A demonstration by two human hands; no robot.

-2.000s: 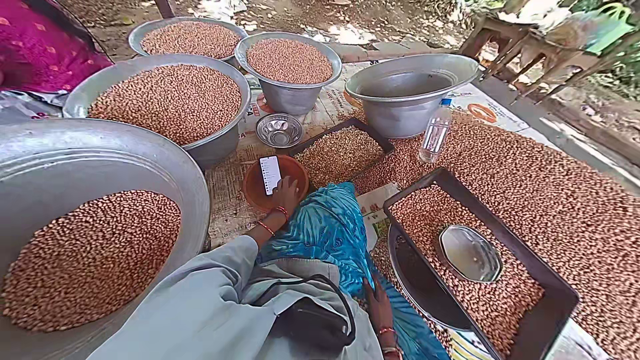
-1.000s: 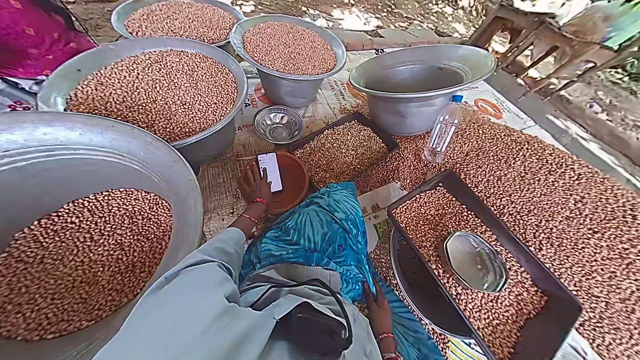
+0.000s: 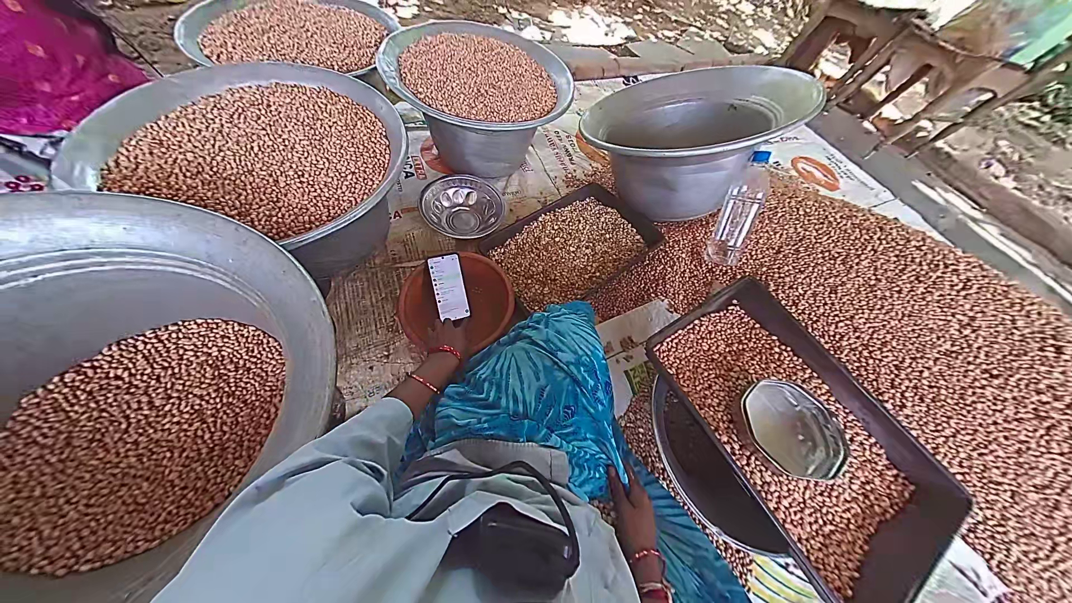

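My left hand [image 3: 446, 337] is at the lower end of a smartphone [image 3: 448, 286] with a lit screen, over a reddish-brown clay bowl [image 3: 494, 306]; whether its fingers grip the phone cannot be told. My right hand [image 3: 630, 494] rests beside my knee, its fingers at the blue patterned cloth [image 3: 536, 377]. Right of it, a dark rectangular tray [image 3: 846, 381] of peanut kernels holds a shiny metal bowl [image 3: 796, 429] and lies over a round dark pan [image 3: 712, 477]. Behind the clay bowl, another dark tray [image 3: 641, 219] holds paler pieces.
Large aluminium tubs of kernels stand at left [image 3: 314, 335], upper left [image 3: 398, 151] and back [image 3: 561, 100]. An aluminium tub with no visible contents [image 3: 678, 180] stands near a clear plastic bottle [image 3: 739, 213]. Kernels [image 3: 938, 335] spread over the right side. A small steel bowl [image 3: 462, 207] lies on printed sacking.
My left hand has moved from the phone's left side to its lower end. The phone's tilt has altered slightly. My right hand has stayed by the blue cloth.
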